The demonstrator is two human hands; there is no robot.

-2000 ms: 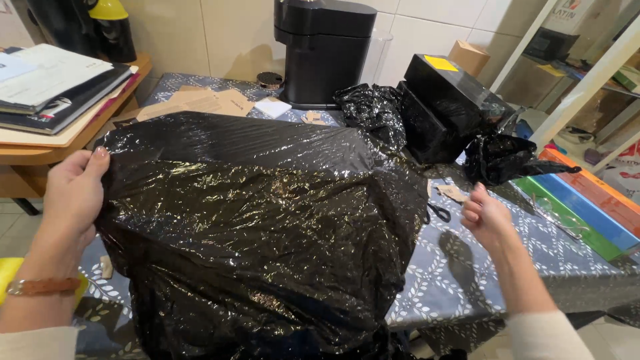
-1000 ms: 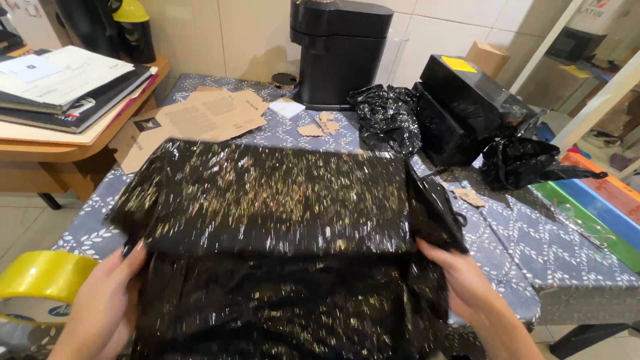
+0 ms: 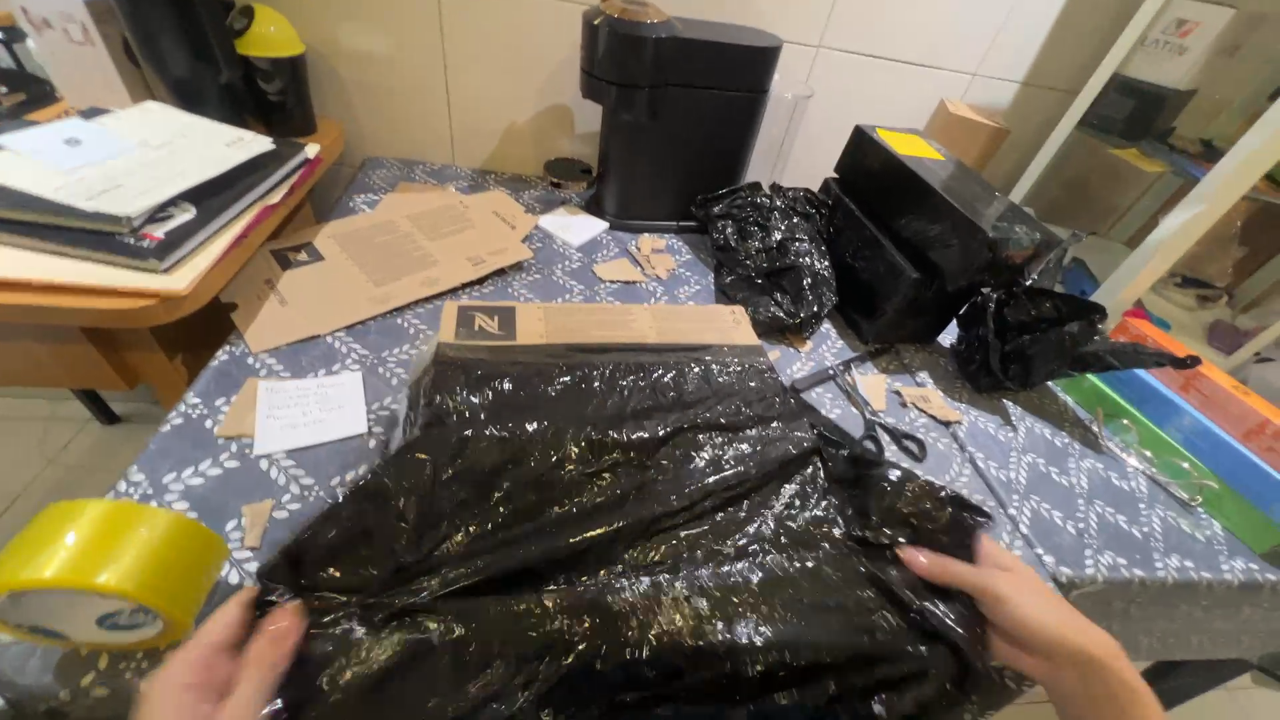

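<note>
A black plastic bag lies over the front of the table, with the printed edge of a flat cardboard piece showing beyond its far side. My left hand is slightly blurred and grips the bag's near left corner. At the right side, my right hand pinches a gathered fold of the plastic between thumb and fingers. A roll of yellow packing tape stands just left of my left hand. Scissors with black handles lie beyond the bag's right edge. A handwritten paper note rests to the left of the bag.
More flat cardboard lies at the back left, near a black coffee machine. Crumpled black plastic and black-wrapped boxes stand at the back right. Cardboard scraps are scattered about. Folders are stacked on a wooden desk.
The bag has come down flatter onto the table, and the cardboard's far edge now shows beyond it. Both hands have moved apart since one second ago. The note and scissors have come into sight.
</note>
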